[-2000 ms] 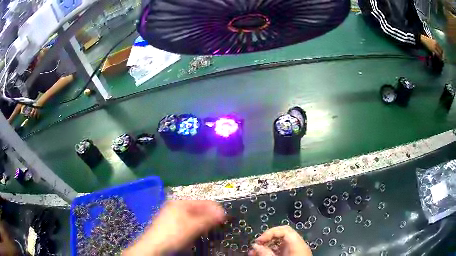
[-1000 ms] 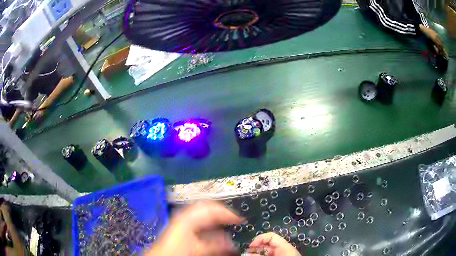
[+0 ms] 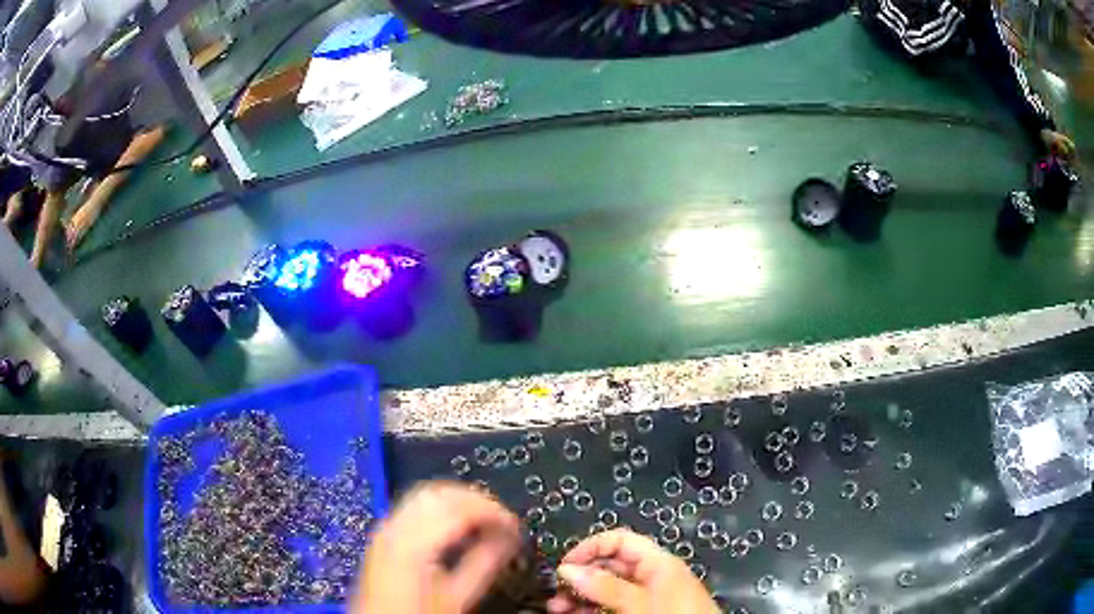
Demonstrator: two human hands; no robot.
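Observation:
My left hand (image 3: pixel 438 549) is blurred at the bottom centre, fingers bent beside the parts tray. What it holds cannot be told. My right hand (image 3: pixel 633 576) is just to its right, cut off by the bottom edge, its fingertips pinched on small dark, shiny parts that are too small to make out. Small pale rings (image 3: pixel 623 495) with open centres lie scattered on the dark bench beyond and right of my hands. The blue tray (image 3: pixel 342 402) stands left of my left hand, with a heap of grey-brown small parts (image 3: pixel 258 510) in it.
A worn white rail (image 3: pixel 720 375) borders the green belt (image 3: pixel 624 300). Black LED units (image 3: pixel 510 306) stand on the belt, some glowing blue or pink, some with round caps. A clear bag (image 3: pixel 1041 444) lies right. A fan (image 3: pixel 624 24) hangs above. Another person's hand (image 3: pixel 1056 150) is at far right.
The units on the belt have moved left. The view has shifted, so the fan sits higher and more of the tray shows. My hands stay close together.

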